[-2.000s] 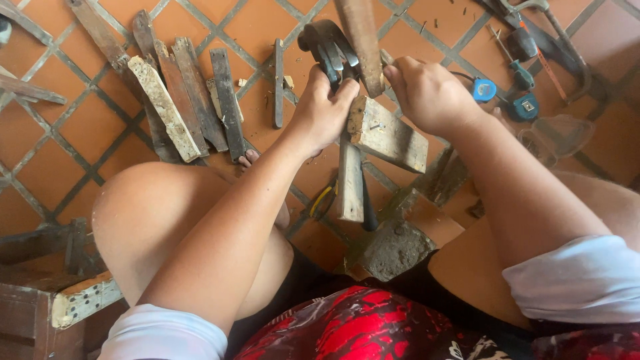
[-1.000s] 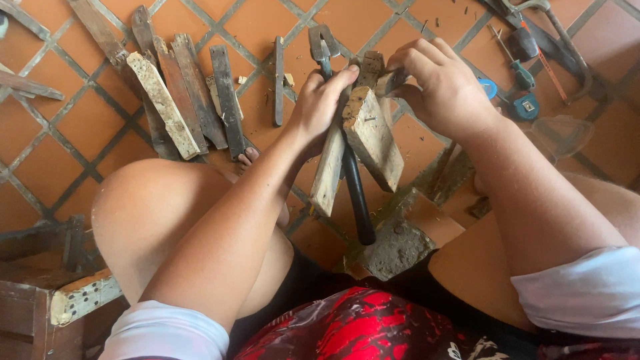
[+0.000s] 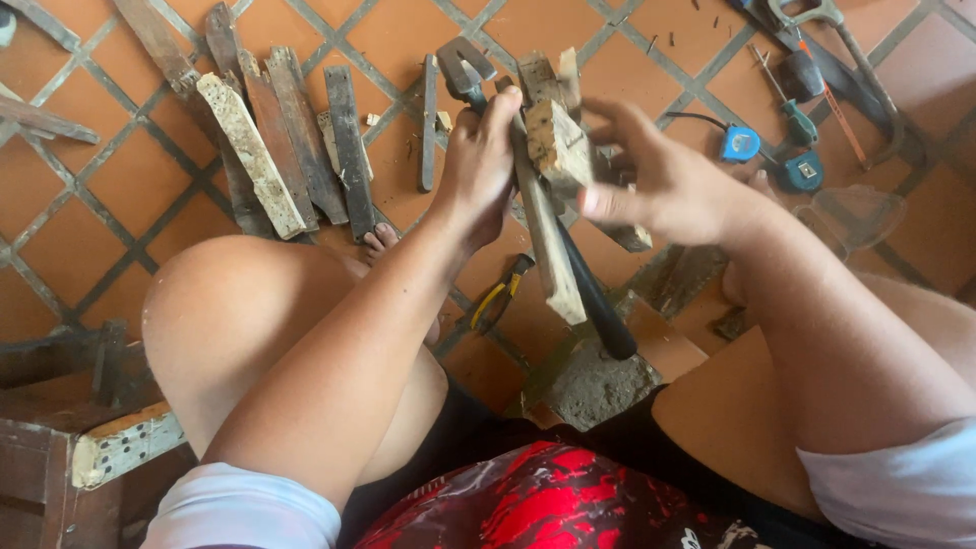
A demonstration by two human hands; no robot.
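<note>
My left hand (image 3: 484, 164) grips a claw hammer (image 3: 465, 69), whose black handle (image 3: 602, 313) points down toward my lap, together with a narrow wooden strip (image 3: 547, 229). Against the strip, on its right, is a rough wooden block (image 3: 560, 145), tilted, with what looks like a nail in its end. Another wood piece (image 3: 540, 76) shows just above the block. My right hand (image 3: 648, 175) is blurred at the block's right side, thumb and fingers spread around it; whether it grips the wood is unclear.
Old wooden strips (image 3: 255, 152) lie at upper left on the tiled floor. Pincers with yellow handles (image 3: 496, 293) and a concrete lump (image 3: 595, 385) lie below my hands. Tape measures (image 3: 740, 142), a screwdriver (image 3: 798, 122) and a hacksaw (image 3: 869, 61) are at right. A wooden stool or box (image 3: 53, 457) stands lower left.
Two seconds ago the hammer head was higher and the wood held differently. The block has since turned in my hands, and my right hand has moved down along its right side, its fingers now spread.
</note>
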